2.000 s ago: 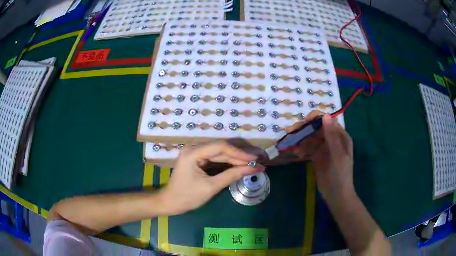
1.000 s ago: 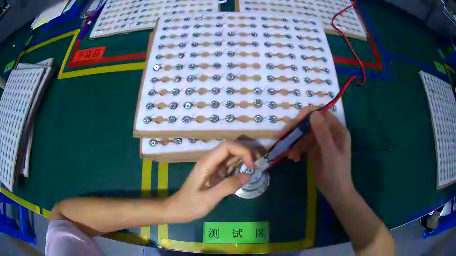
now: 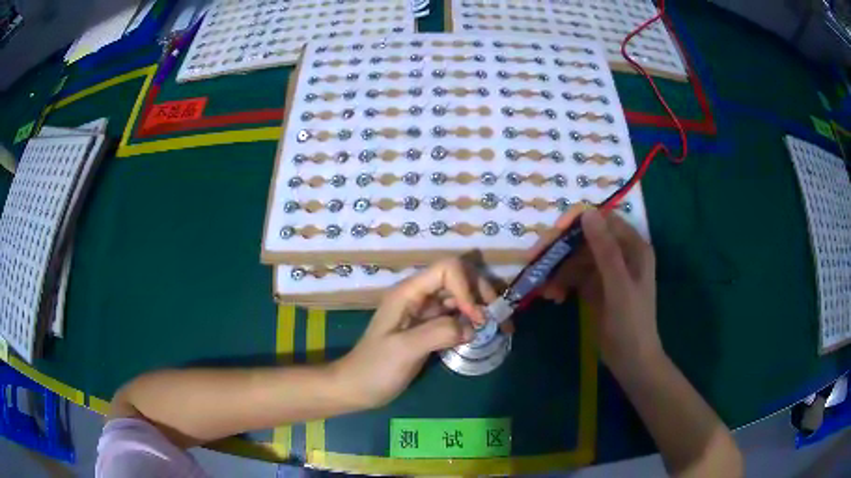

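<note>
The round silver test fixture (image 3: 476,358) stands on the green mat in front of the foam trays. My left hand (image 3: 420,322) has its thumb and fingertips at the top of the fixture, around a small round component (image 3: 480,325) that is partly hidden by the fingers. My right hand (image 3: 611,280) holds the dark test probe (image 3: 546,266), tilted down to the left. Its whitish tip is beside my left fingertips, over the fixture; contact cannot be told. The foam component tray (image 3: 373,245), stacked on another, holds rows of silver discs behind my hands.
The red probe lead (image 3: 653,89) runs to the upper right. Rear trays (image 3: 280,37) lie behind the stack, with side trays at the left (image 3: 42,205) and right (image 3: 826,233). A green label (image 3: 450,438) lies near me and a red label (image 3: 174,113) at upper left.
My left hand has lowered the component from in front of the tray edge to the top of the fixture. My right hand has brought the probe tip down and left to it.
</note>
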